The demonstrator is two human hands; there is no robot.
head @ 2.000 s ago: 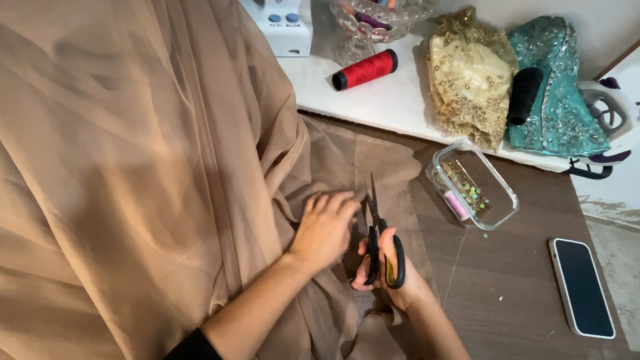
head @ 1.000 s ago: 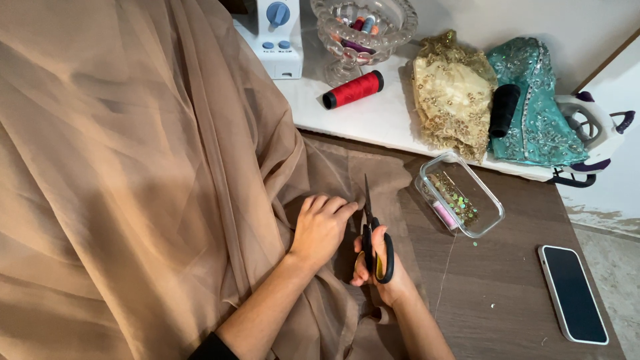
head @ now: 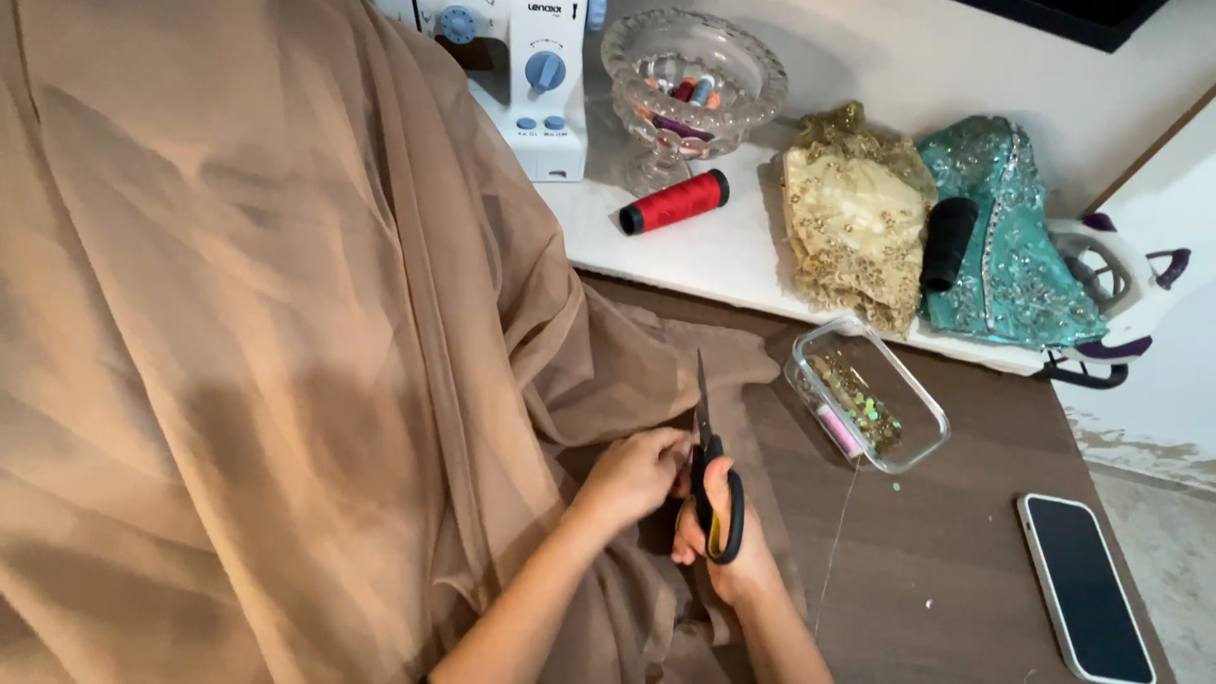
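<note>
Sheer brown fabric [head: 313, 380] covers the left and middle of the view and runs under both hands. My right hand [head: 736, 541] holds scissors [head: 717, 494] with black and yellow handles; their blades point away over the fabric and look nearly closed. Just left of the scissors' pivot, my left hand [head: 636, 470] pinches the fabric between curled fingers. Its fingertips are partly hidden behind the scissors.
A glass container [head: 926, 446] with sequins and a pink spool stands right of the fabric; a phone [head: 1088, 589] lies beyond. Behind are a sewing machine [head: 546, 104], glass bowl [head: 741, 104], red thread spool [head: 674, 201], black spool [head: 948, 245], gold lace fabric [head: 855, 228] and teal beaded fabric [head: 1026, 256].
My left fingers, spread over the fabric two seconds ago, are now curled in beside the scissors. The scissor blades have come closer together. The view has shifted, showing more of the sewing machine.
</note>
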